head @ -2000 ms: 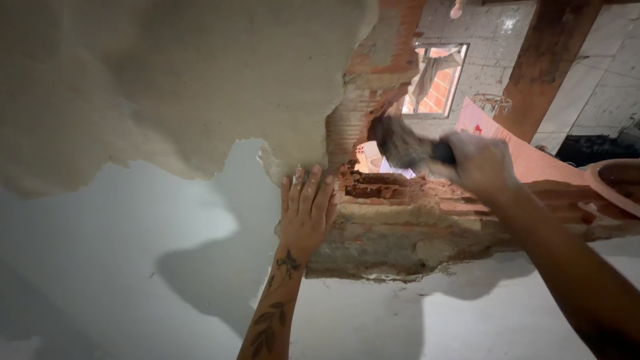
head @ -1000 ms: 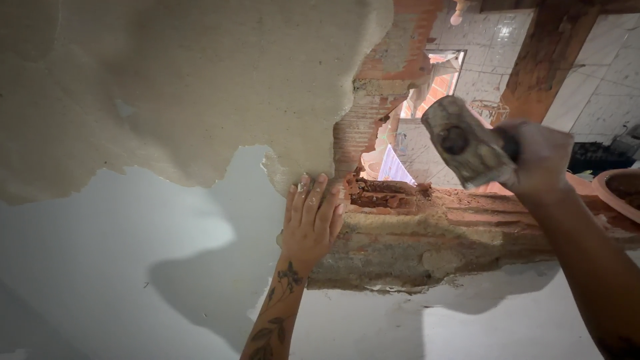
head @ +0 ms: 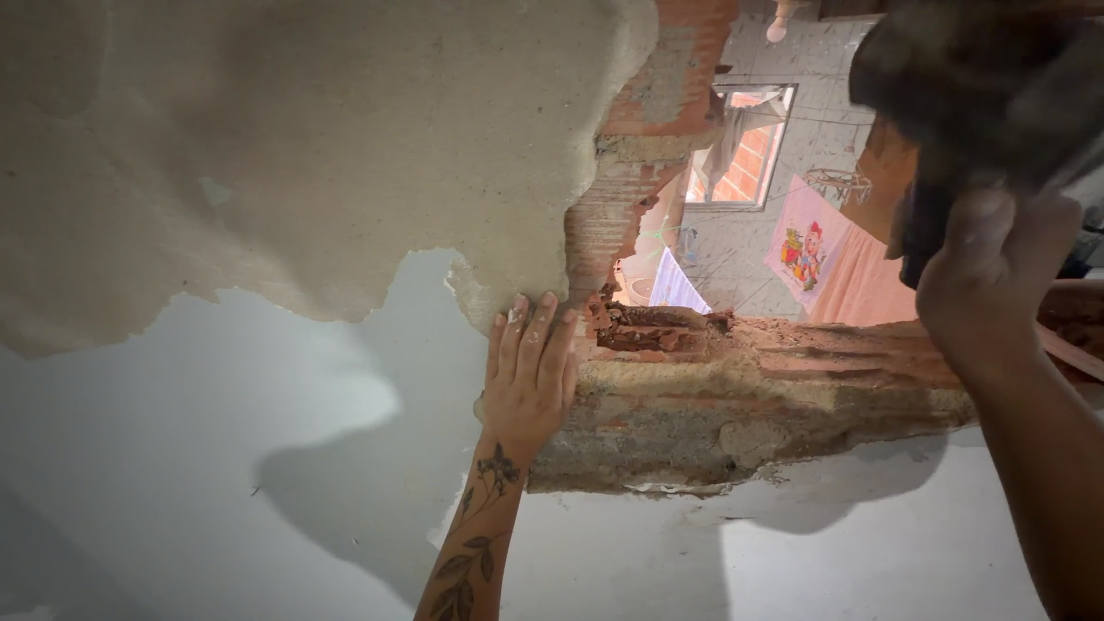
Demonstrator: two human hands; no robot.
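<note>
My left hand (head: 529, 371) lies flat on the wall with its fingers slightly apart, beside the broken corner of a hole through red hollow brick (head: 655, 332). Dust or plaster whitens its fingertips. At the upper right, my right hand (head: 992, 267) is closed around the dark handle of a club hammer (head: 966, 95), raised in front of the opening. The hammer's head is dark, blurred and partly cut off by the frame edge. Exposed mortar (head: 673, 431) runs below the broken brick ledge.
Peeling beige plaster (head: 345, 155) covers the upper left, above smooth pale wall (head: 216, 414). Through the hole show a window (head: 742, 147), a light bulb (head: 776, 28), hanging cloths (head: 802, 246) and a wire rack (head: 837, 183). A round container (head: 1078, 332) is at the right edge.
My right hand has moved the hammer from the broken brick edge up and to the right, away from my left hand. My left hand remains on the wall.
</note>
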